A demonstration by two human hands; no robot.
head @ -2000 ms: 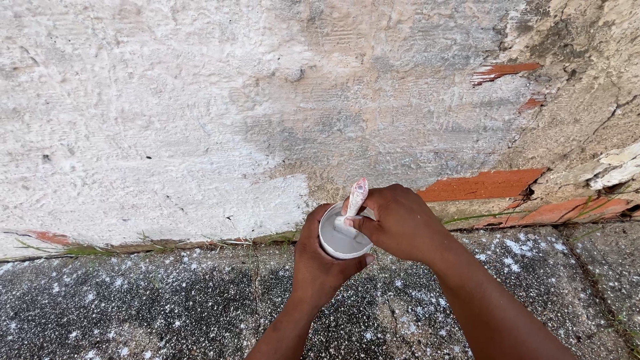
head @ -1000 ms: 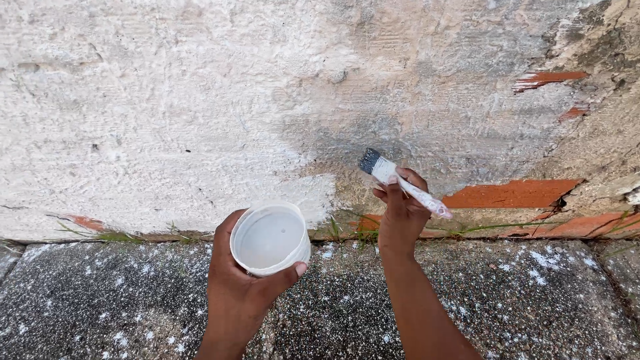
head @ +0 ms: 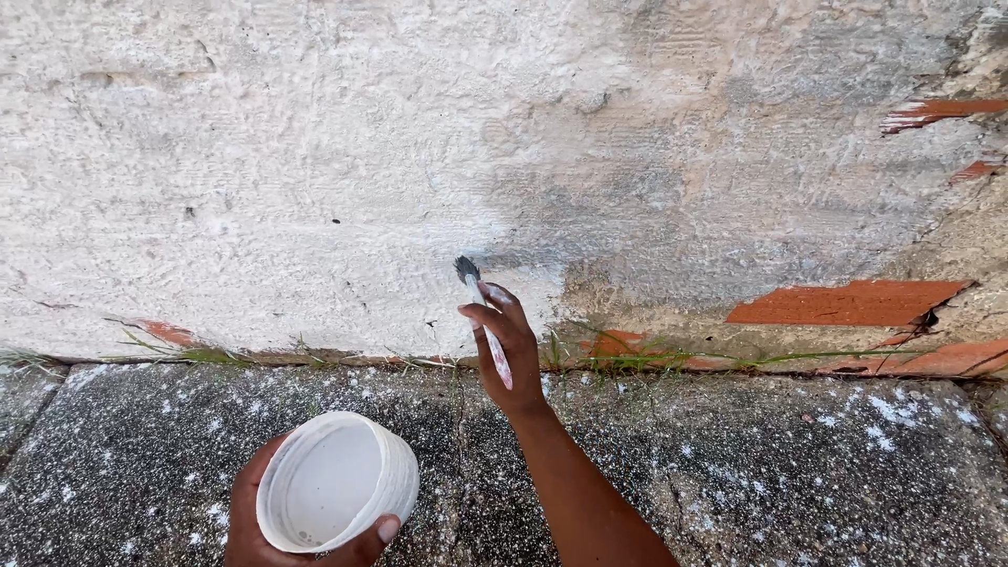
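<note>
My left hand point(head: 260, 504) grips a white plastic tub point(head: 403, 472) at the lower left, tilted a little, with thin whitish paint point(head: 335, 480) inside. My right hand point(head: 508, 339) holds a paintbrush point(head: 494, 346) by its paint-smeared handle. The dark bristles point(head: 467, 269) point up at the rough plastered wall point(head: 315, 157), at or close to its surface; actual contact cannot be told. Around the bristles the whiter coat on the left meets a greyer, patchy area point(head: 646, 197) on the right.
Exposed red brick point(head: 850, 303) shows low in the wall at the right, beside crumbling plaster. Grass blades point(head: 638, 358) grow along the wall's foot. Below runs a speckled concrete pavement point(head: 157, 441) with white paint spots and cracks.
The brush, inside the tub two seconds ago, came out and has moved left along the wall with my right hand. My left hand and the tub are now lower, farther from the wall's foot.
</note>
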